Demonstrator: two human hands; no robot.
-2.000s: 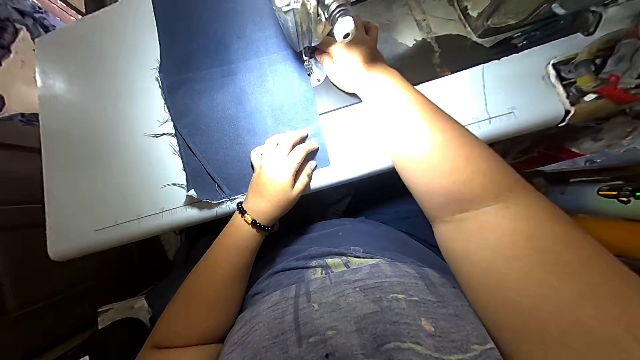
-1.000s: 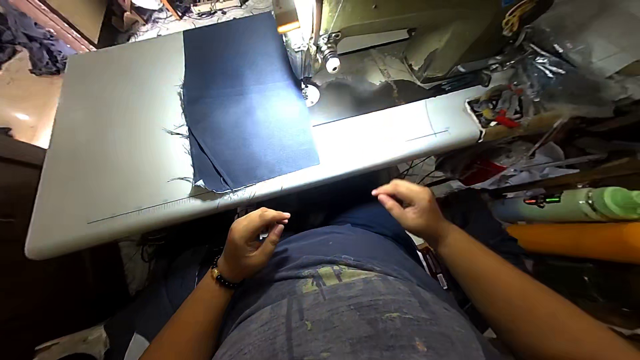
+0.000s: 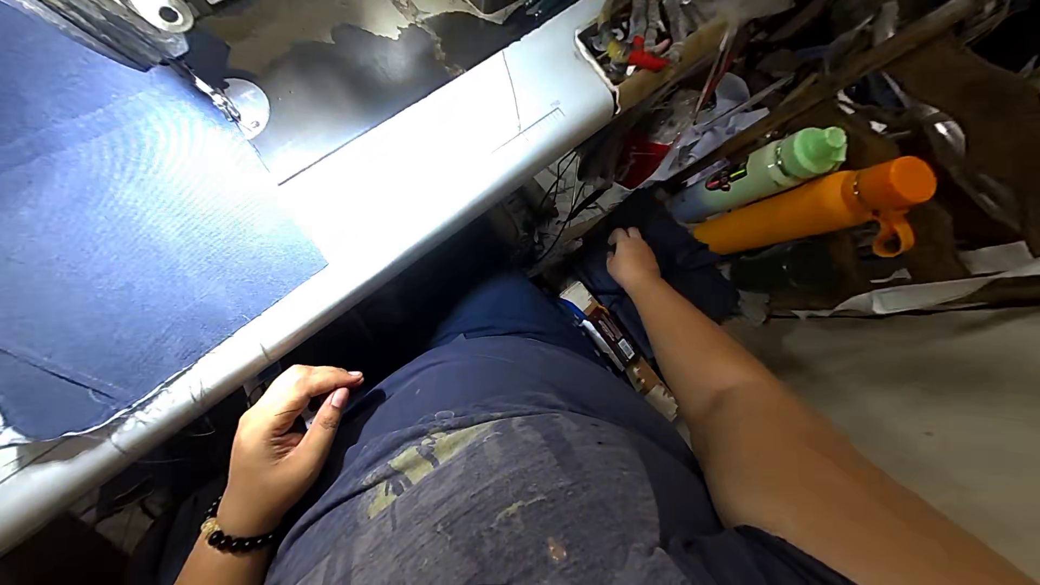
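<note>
A dark blue fabric piece (image 3: 146, 236) lies on the white sewing table (image 3: 422, 179), its upper edge near the presser foot of a sewing machine (image 3: 223, 101). My left hand (image 3: 284, 439), with a beaded bracelet at the wrist, hovers by my lap in front of the table edge; its thumb and fingers are apart and hold nothing. On the right, below the table, my right hand (image 3: 632, 258) reaches onto a dark folded cloth (image 3: 691, 260). Its fingertips touch the cloth; whether they grip it is unclear.
To the right of my right hand lie a green bottle (image 3: 772, 171) and an orange bottle (image 3: 821, 207). A small box (image 3: 609, 333) is beside my thigh. An open compartment with red-handled tools (image 3: 646, 57) is set in the table's right end.
My right hand has gone from the machine, past my lap, to the dark cloth at the right. My left hand has left the blue fabric. The view has swung right.
</note>
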